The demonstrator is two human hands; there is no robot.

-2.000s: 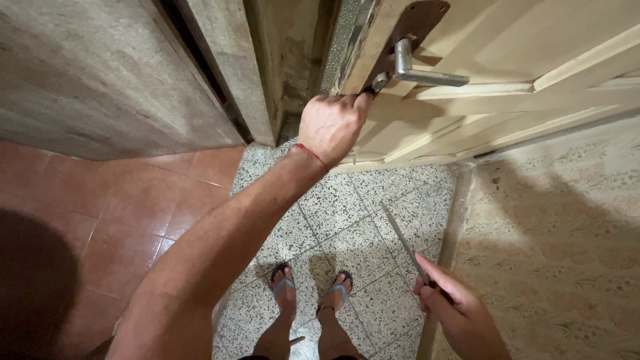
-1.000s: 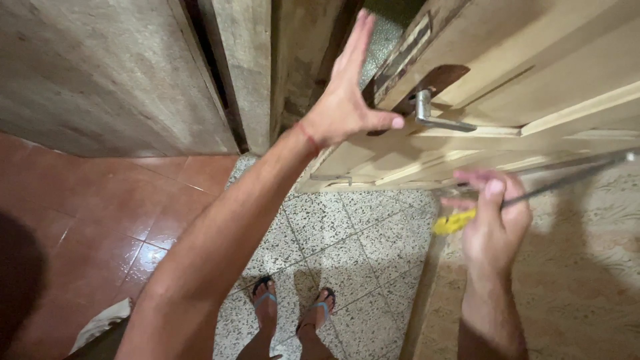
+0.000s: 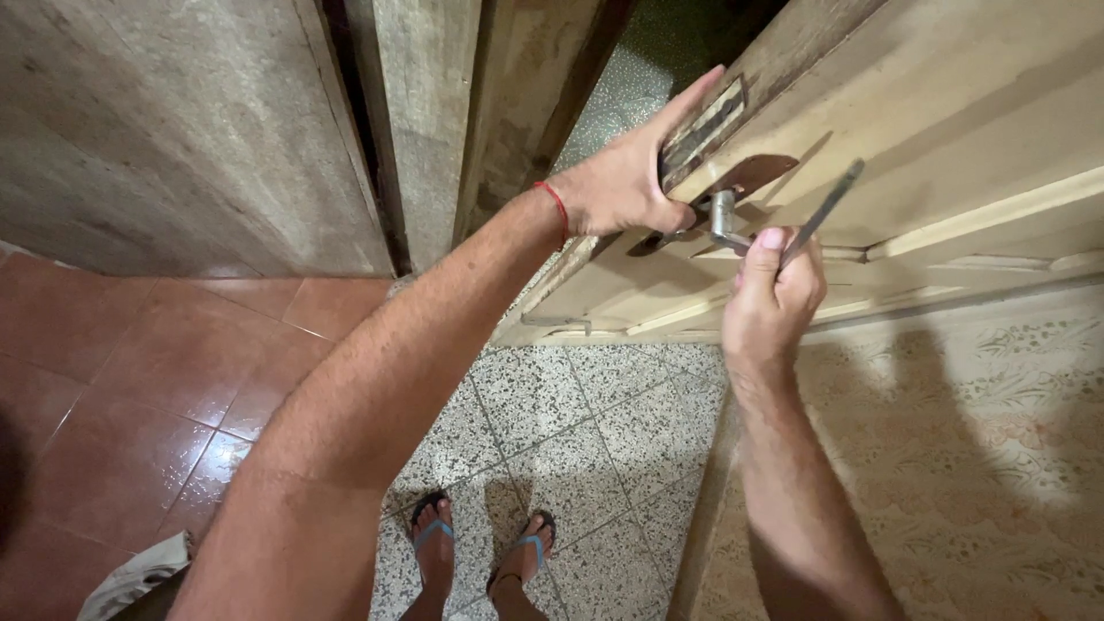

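Note:
A cream-painted panel door (image 3: 931, 147) stands ajar, with a metal lock plate (image 3: 703, 129) on its edge. My left hand (image 3: 634, 177), a red string round its wrist, grips that edge, the thumb on the near face and the fingers on the far side. Beside the thumb are a brown handle plate (image 3: 763, 172) and a metal lever handle (image 3: 723, 216). My right hand (image 3: 776, 285) closes round the lever's end and also holds a thin metal shaft (image 3: 824, 207), likely a file or screwdriver, pointing up and right. Its grip is hidden in the palm.
A worn wooden door frame (image 3: 431, 112) and a grey panelled surface (image 3: 172, 129) are at the left. Two feet in flip-flops (image 3: 530, 539) stand on speckled tiles (image 3: 604, 431). Red tiles (image 3: 129, 362) lie to the left, a patterned wall (image 3: 966, 448) to the right.
The door has opened wider. My left hand has gone from spread fingers to a grip on its edge. My right hand has moved up to the lever, still with the tool.

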